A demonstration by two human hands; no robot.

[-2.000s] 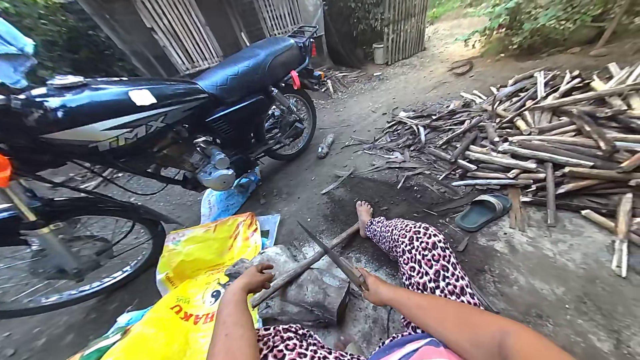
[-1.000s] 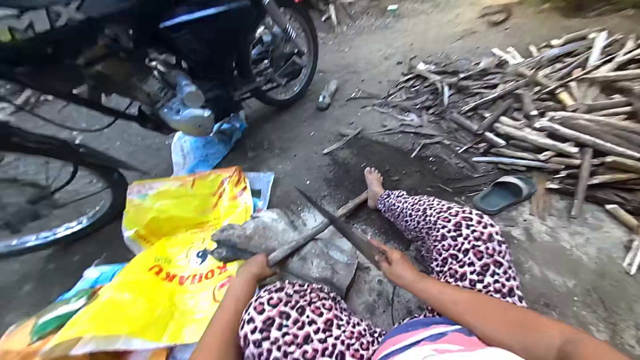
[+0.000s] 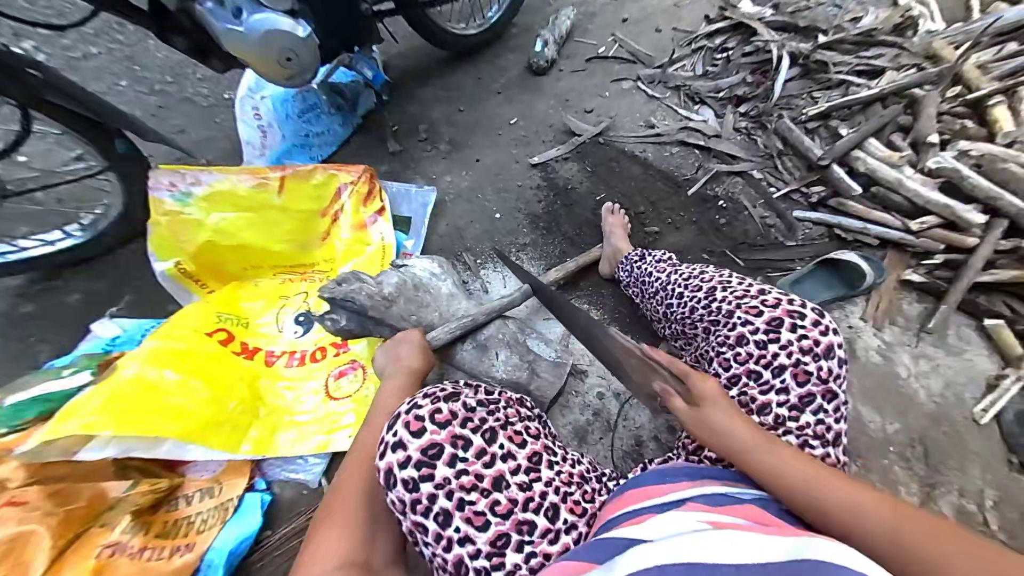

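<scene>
My left hand (image 3: 404, 356) is closed around the near end of a thin wooden branch (image 3: 484, 310). The branch lies across a weathered log (image 3: 416, 292), its far end by my bare foot (image 3: 615, 232). My right hand (image 3: 692, 392) holds a saw with a long dark tapering blade (image 3: 588, 332). That blade crosses the branch near its middle, with the tip beyond it; whether its edge touches the wood I cannot tell. The end of the saw in my right palm is hidden by my fingers.
A yellow printed sack (image 3: 240, 376) lies on my left, with an orange sack (image 3: 152, 520) below it. A motorcycle wheel (image 3: 120, 192) stands at the far left. Cut sticks (image 3: 912, 184) are heaped at the right, a slipper (image 3: 832, 276) beside them. A short log (image 3: 552, 40) lies ahead.
My left hand, apart from the branch two seconds ago, has closed on its near end. The saw remains in my right hand across the branch. The view has tilted down.
</scene>
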